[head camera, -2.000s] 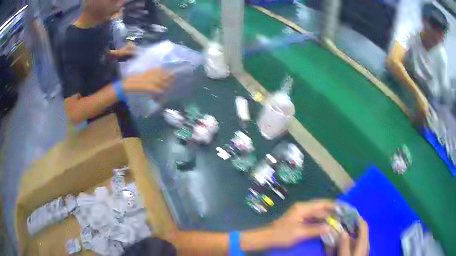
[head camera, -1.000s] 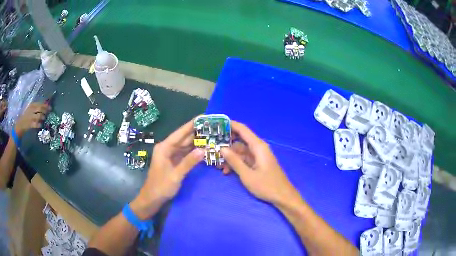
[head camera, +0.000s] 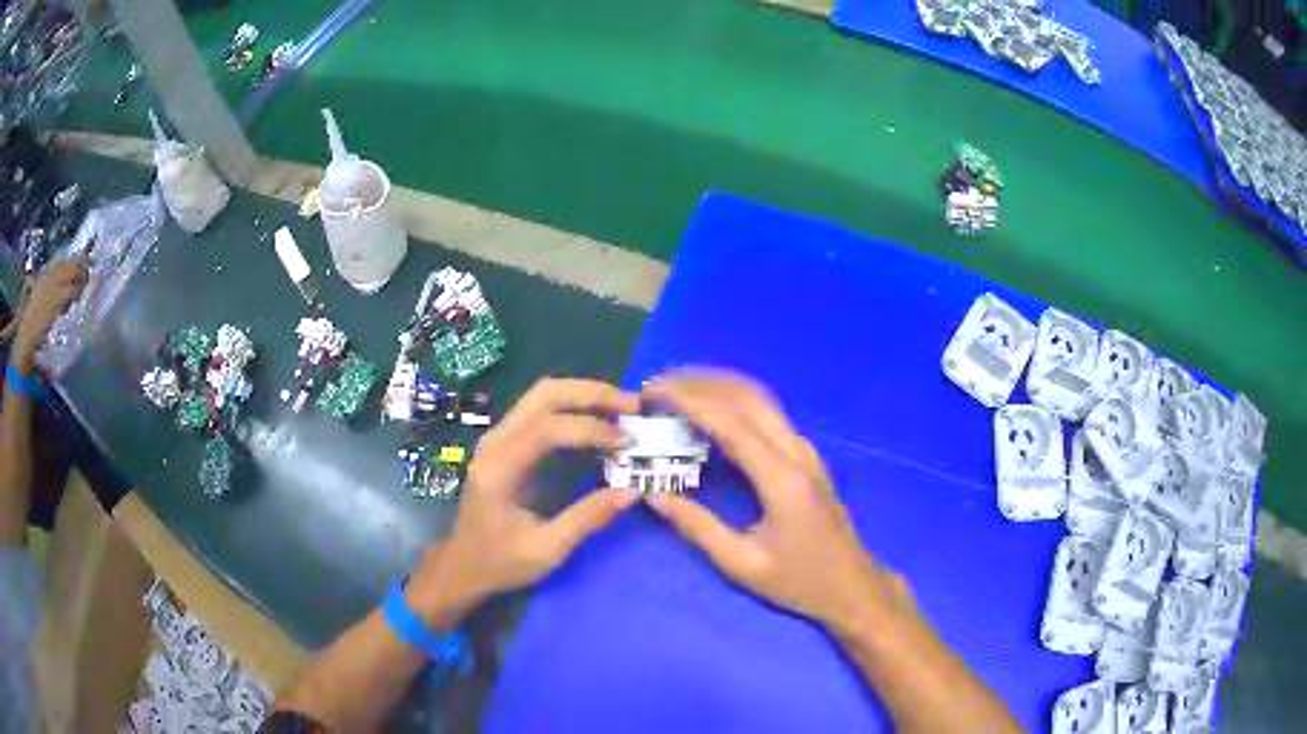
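Note:
A small white unit (head camera: 659, 437) with a row of metal or dark bits along its lower edge is held between both hands, above the blue sheet (head camera: 774, 330). My left hand (head camera: 538, 480), with a blue band on its wrist, grips its left side with thumb and fingers. My right hand (head camera: 760, 495) grips its right side; its fingers over the top are slightly blurred. The inside of the unit cannot be seen. White socket housings (head camera: 1032, 459) with round recesses lie piled on the right of the sheet.
At left on the dark bench are circuit board clusters (head camera: 466, 341), two white bottles (head camera: 363, 237) and a white stick (head camera: 293, 255). A board assembly (head camera: 972, 189) lies on the green belt (head camera: 602, 129). Another person's hand (head camera: 50, 301) is at far left. A cardboard box (head camera: 208, 595) holds housings at lower left.
The unit was showing its green board and yellow block; now it is tilted and shows a white side. The assembly on the belt has moved right. The earlier blurred view was turned left.

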